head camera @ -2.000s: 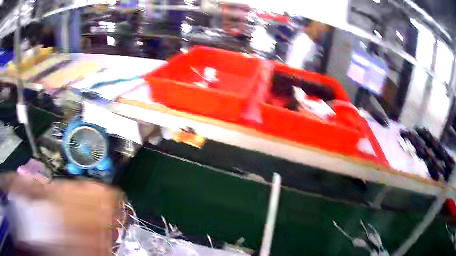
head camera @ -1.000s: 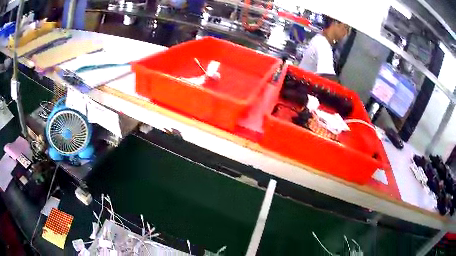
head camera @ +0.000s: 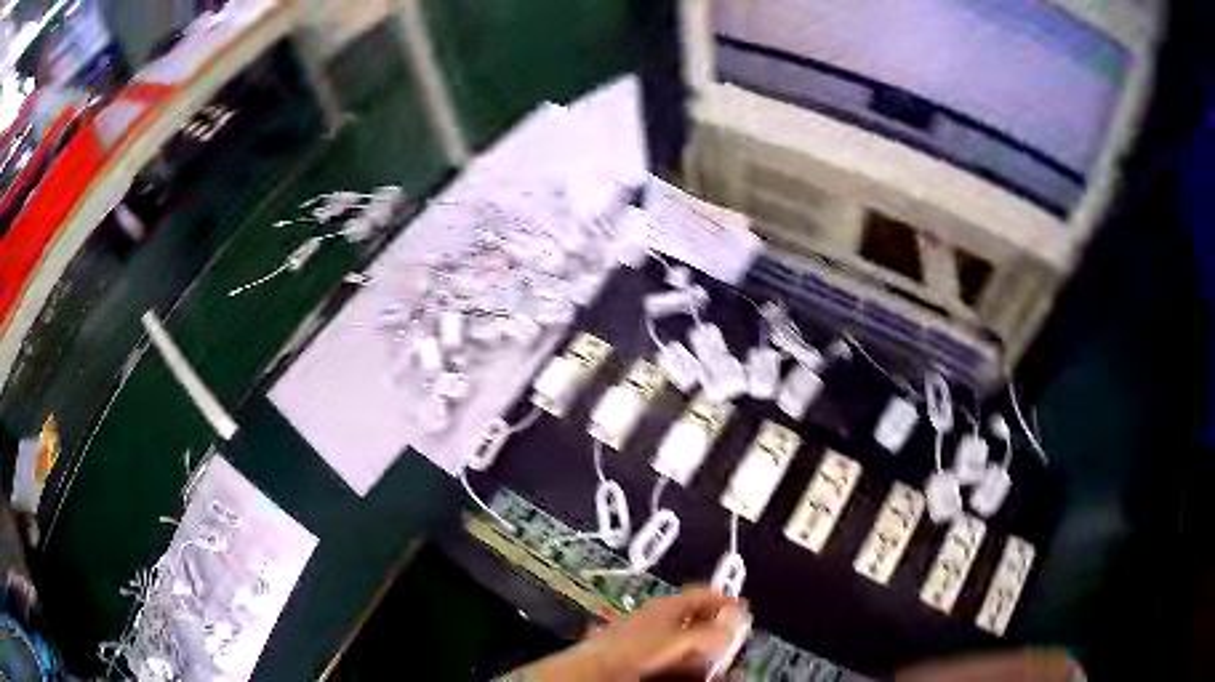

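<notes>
My left hand [head camera: 666, 632] reaches in from the bottom edge, fingers closed around a white output cord [head camera: 729, 576], over the test connection board [head camera: 573, 549]. The cord runs up to a power adapter [head camera: 760, 474] in a test socket. More adapters sit in the sockets to its left, with coiled cords hanging. The sockets to the right, such as this one [head camera: 822, 501], show bare faces. My right hand [head camera: 999, 669] is a blurred patch cut off by the bottom edge; its fingers cannot be made out.
Loose adapters [head camera: 720, 368] with coiled cords lie between sockets and the beige tester [head camera: 853, 187]. A tangled adapter heap [head camera: 500, 296] lies on white paper [head camera: 333, 406]. Left are the green conveyor belt [head camera: 240, 247], a divider bar [head camera: 189, 376], another adapter pile [head camera: 200, 566] and red bins [head camera: 67, 200].
The view has swung right and down from the red bins and conveyor to the test bench. The sockets, tester and both hands have come into view.
</notes>
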